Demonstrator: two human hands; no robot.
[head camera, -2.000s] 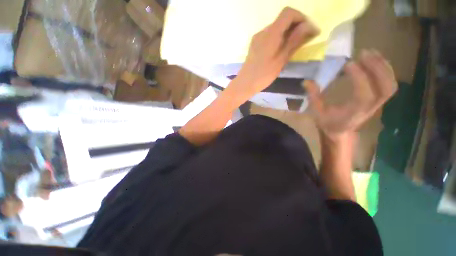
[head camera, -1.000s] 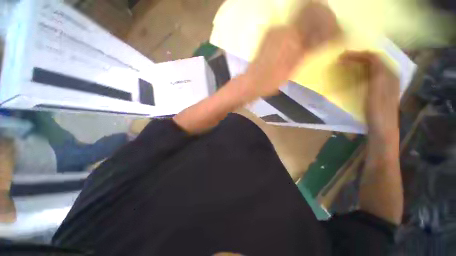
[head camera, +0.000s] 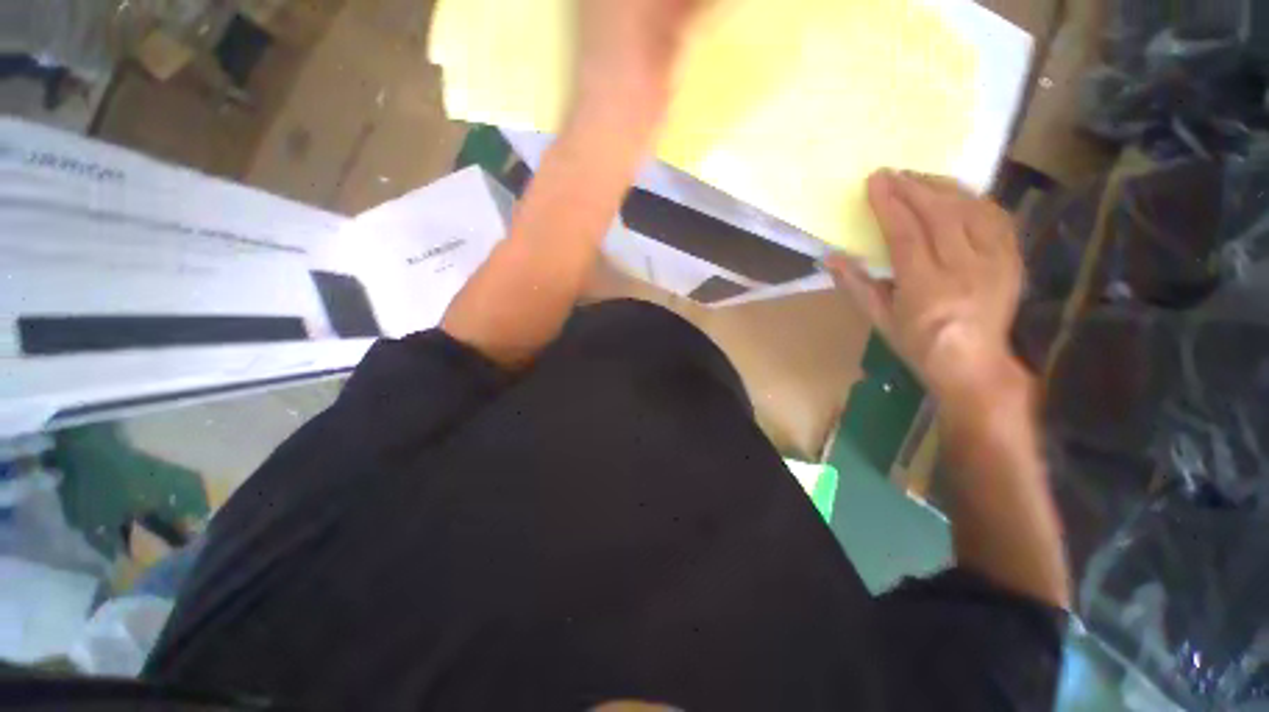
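Pale yellow sheets (head camera: 779, 104) lie on top of a white printed product box (head camera: 1009, 70) in front of me. A black bar picture shows on the box's near side. My right hand (head camera: 953, 264) grips the box's near right edge, fingers on top over the yellow sheet's edge and thumb at the side. My left hand (head camera: 633, 35) is over the yellow sheets at the top of the picture. It is blurred and partly cut off, so its fingers and anything in them cannot be made out. No small label can be seen.
Another white printed carton (head camera: 181, 251) is at the left, its end panel near my left forearm. Brown cardboard (head camera: 793, 369) covers part of the green floor (head camera: 891, 536). A small green basket (head camera: 821, 487) is on the floor. Goods under shiny clear film (head camera: 1169, 320) stand at the right.
My left hand has moved up and left over the sheets. My right hand has moved left and down to the box edge. The view has shifted, showing the green basket again.
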